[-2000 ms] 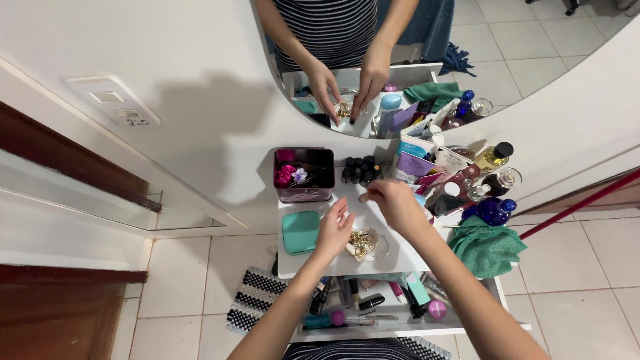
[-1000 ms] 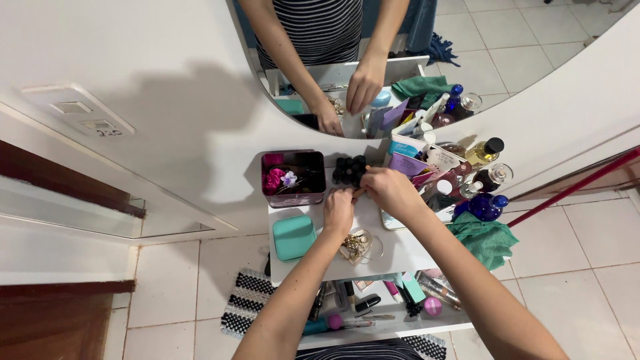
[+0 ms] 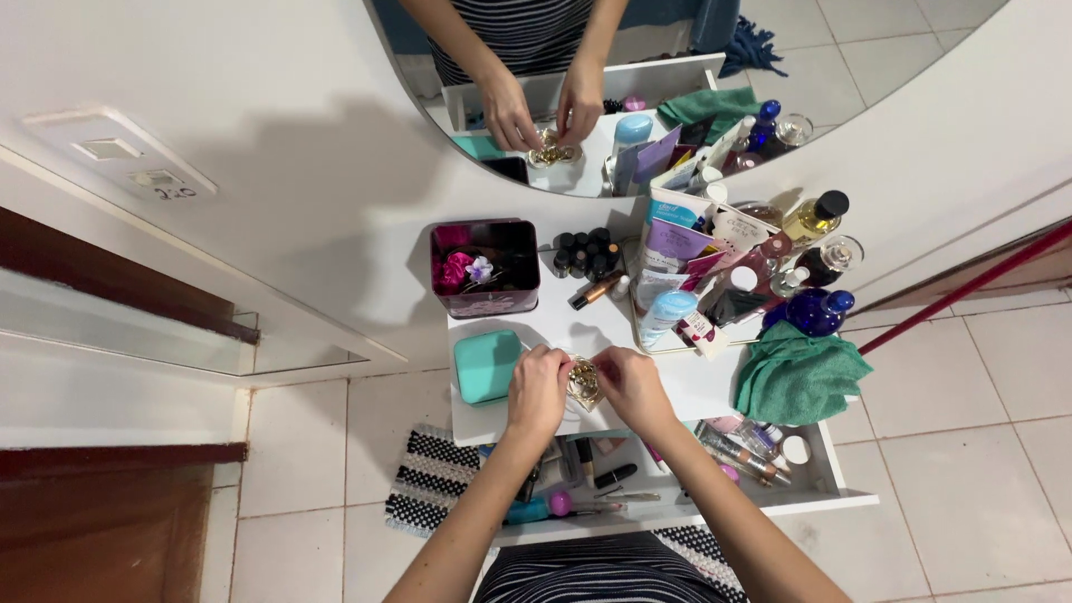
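On the white tabletop lies a small clear dish of gold-toned jewelry [image 3: 584, 380], between my two hands. The fingertips of my left hand [image 3: 538, 385] pinch its left edge or a piece at that edge. My right hand [image 3: 632, 383] has its fingertips at the dish's right side; whether they grip it is hidden by the fingers. A turquoise case [image 3: 488, 367] sits just left of my left hand. Behind it stands a dark floral tin [image 3: 486, 303] with hair accessories. Small dark bottles [image 3: 586, 251] cluster beside the tin, with a bronze tube [image 3: 596, 291] in front of them.
A tray [image 3: 641, 335] of cosmetic tubes and perfume bottles fills the back right. A green cloth [image 3: 800, 377] drapes over the right corner. The open drawer [image 3: 804, 500] below holds makeup. A mirror [image 3: 871, 50] hangs behind, reflecting both hands and the dish.
Both hands have come back toward me from the small dark bottles to the jewelry dish. The bronze tube now shows in front of those bottles.
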